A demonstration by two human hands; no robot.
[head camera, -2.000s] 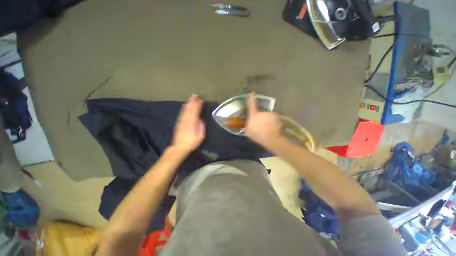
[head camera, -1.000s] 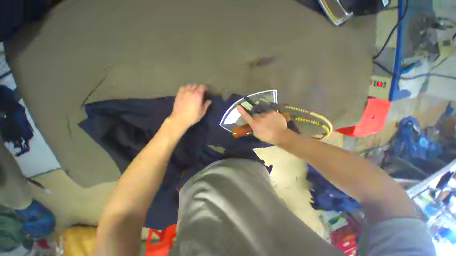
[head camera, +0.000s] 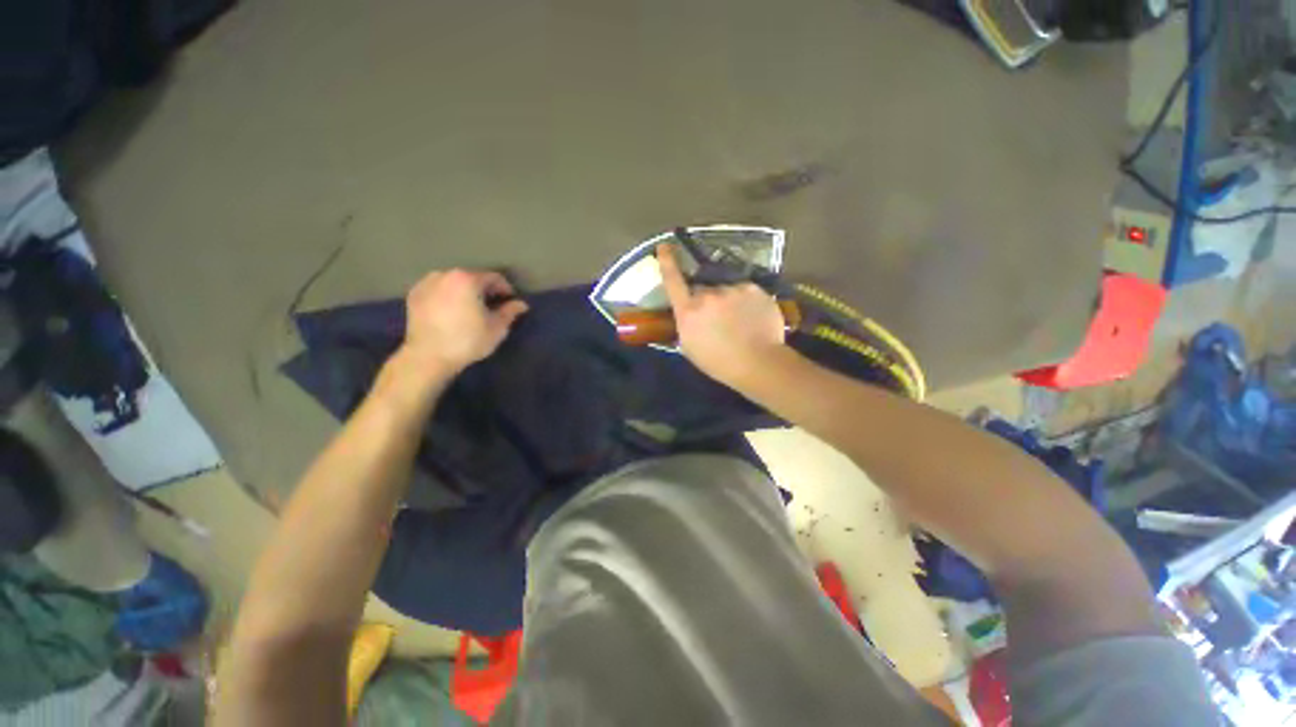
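A dark navy garment [head camera: 569,372] lies along the near edge of the pressing table and hangs over it towards my body. My right hand [head camera: 728,330] grips the orange-brown handle of the electric iron [head camera: 634,284], index finger stretched forward over its top. The iron's pointed silver plate faces left and rests at the garment's far edge. My left hand [head camera: 462,320] is on the garment's far edge, left of the iron, with fingers bent and thumb near the fingertips. Whether it pinches cloth is hidden.
A yellow cord [head camera: 867,338] curves right from the iron. A second iron [head camera: 1012,31] is cut off at the top right. A blue-edged box with a red switch [head camera: 1137,234] and a red stool [head camera: 1116,338] are at right. Dark cloth [head camera: 85,64] lies at the far left.
My left hand has moved left along the garment's far edge, and its fingers have curled. The iron in my right hand has shifted slightly left and away from me. The view has shifted too.
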